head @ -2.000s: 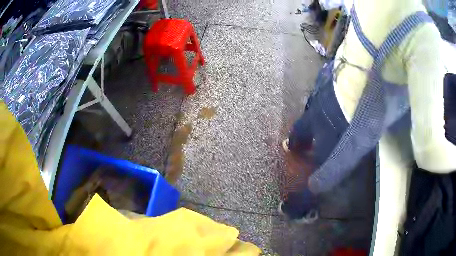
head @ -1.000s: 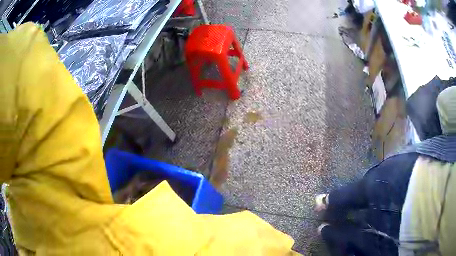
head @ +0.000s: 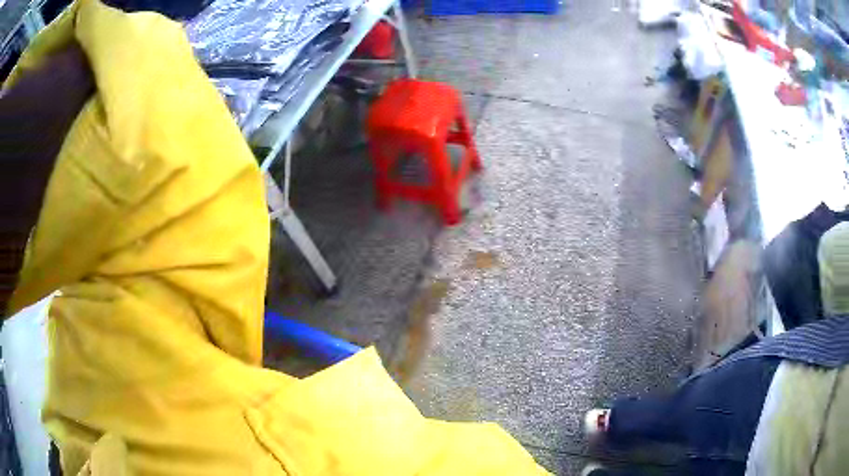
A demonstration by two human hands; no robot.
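Note:
Neither of my hands is clearly in view. A raised yellow sleeve (head: pixel 177 177) with a dark brown cuff (head: pixel 51 139) fills the left side, and its hand is cut off or hidden. Shiny plastic-bagged dark garments (head: pixel 270 37) lie stacked on the table (head: pixel 321 79) at the upper left, partly hidden behind the sleeve.
A red stool (head: pixel 419 125) stands on the speckled floor beside the table. A blue crate's rim (head: pixel 312 339) shows beside my sleeve. A person in dark trousers (head: pixel 689 409) bends at the right by a white table (head: pixel 759 121). Another blue object (head: pixel 493 6) is at the top.
The view has shifted, so the stool sits further right and lower. My yellow sleeve has risen at the left and covers more of the table. The person at right has bent down.

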